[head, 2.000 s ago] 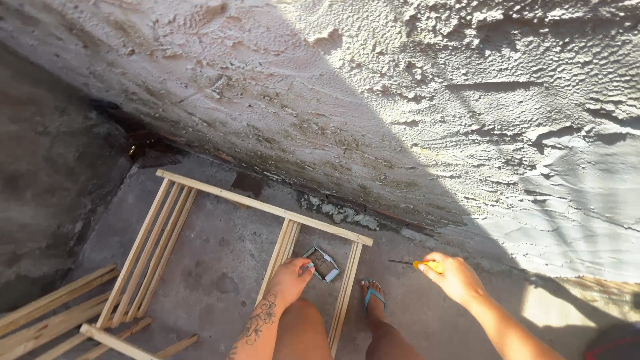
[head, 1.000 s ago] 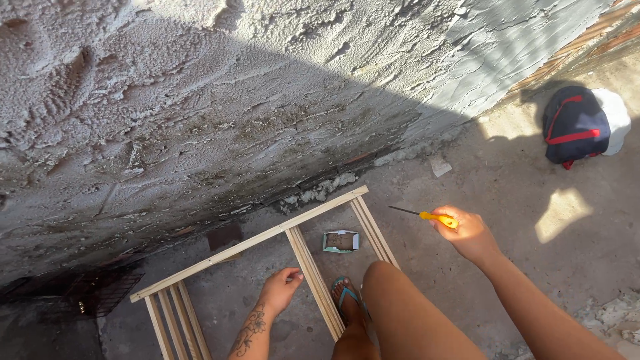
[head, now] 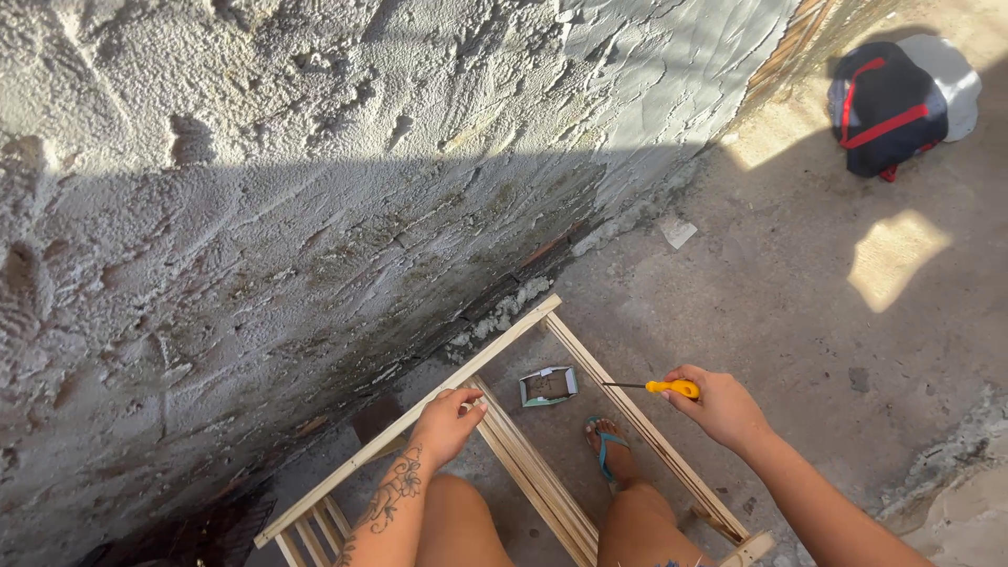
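Note:
My right hand [head: 713, 402] grips a screwdriver [head: 673, 388] by its yellow handle, the dark shaft pointing left over the right side slats of a wooden frame [head: 417, 409]. At the frame's long upper rail is my left hand [head: 450, 421], near the top of the middle slats [head: 535, 472]; thumb and fingertips are close together, and whether a small item sits between them cannot be made out. A small open cardboard box [head: 549, 386] holding small dark pieces lies on the floor between the middle and right slats.
A rough plastered wall [head: 315, 236] rises along the frame's far side. My foot in a blue flip-flop [head: 606, 449] stands inside the frame. A dark backpack with red trim [head: 890, 110] lies at the upper right. A pale scrap [head: 678, 231] is on the concrete floor near the wall.
My left hand has left the small box, where it was two seconds ago, and is now by the frame's upper rail. The screwdriver stays in my right hand. The view has swung right.

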